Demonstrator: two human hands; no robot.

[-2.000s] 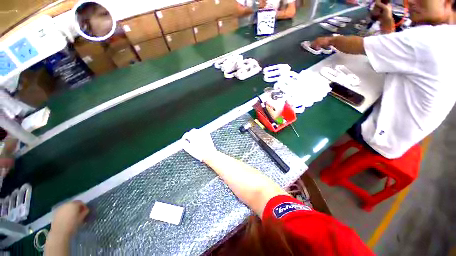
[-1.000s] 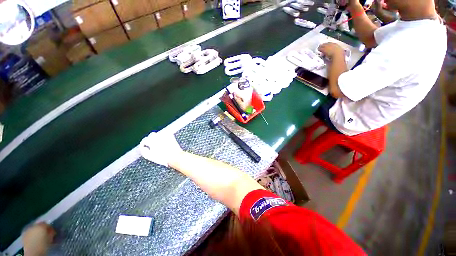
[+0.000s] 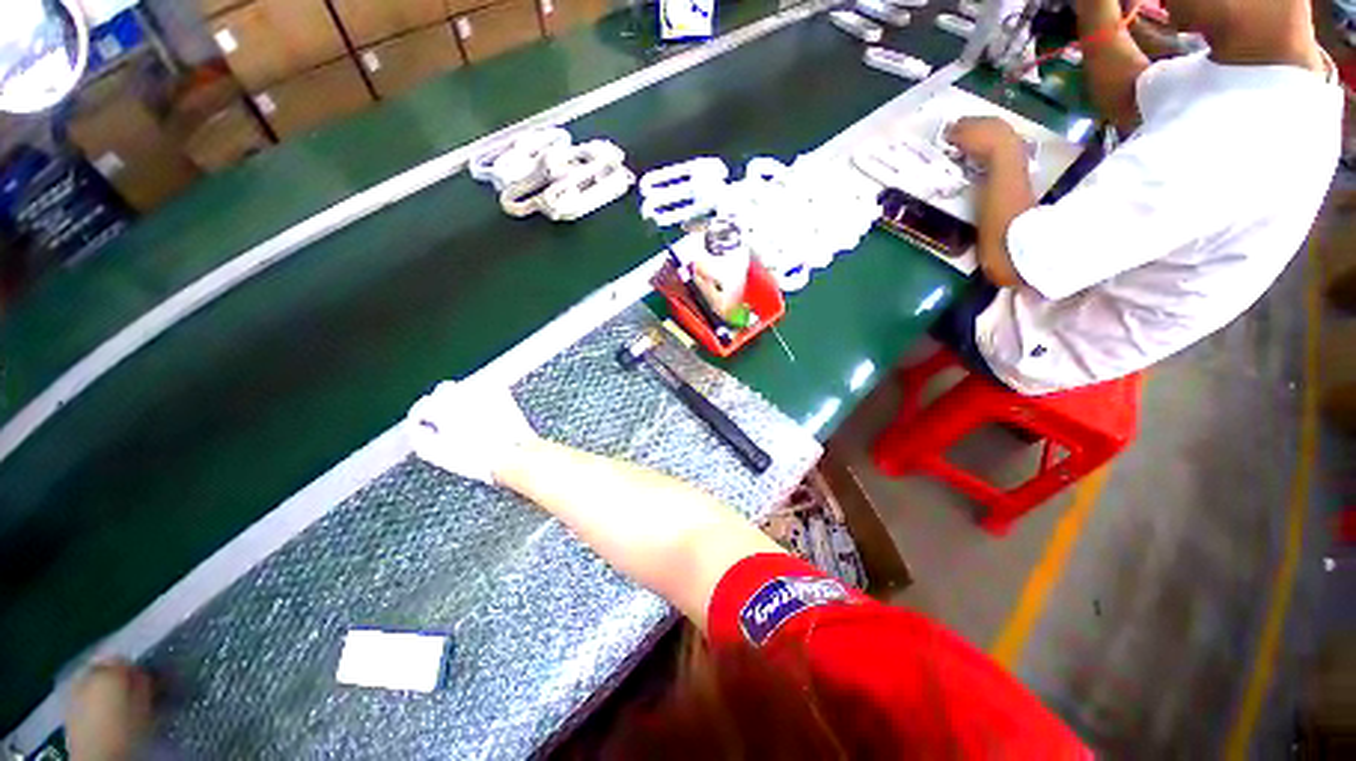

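Observation:
My right hand (image 3: 470, 430), in a thin white glove, rests at the pale side rail (image 3: 573, 323) on the edge of the silvery bubble wrap mat (image 3: 491, 550). Its fingers look curled; whether it holds anything cannot be told. My left hand (image 3: 112, 711), bare and blurred, is at the lower left picture edge, partly cut off, by the rail's near end. A small white block (image 3: 393, 660) lies flat on the mat between my hands. White plastic housings (image 3: 573, 179) sit in a group on the green conveyor belt (image 3: 342, 320), beyond my right hand.
A hammer (image 3: 699, 407) lies at the mat's right end beside a red parts bin (image 3: 727, 320) holding a bottle (image 3: 720, 262). More white housings pile behind the bin. A seated person in a white shirt (image 3: 1175, 223) works at right, near a smartphone (image 3: 928, 223). Cartons stand across the belt.
The view has swung right, so things sit further left in the picture. The person's arm at right has drawn back from the belt. My hands stay near the rail; the block stays on the mat.

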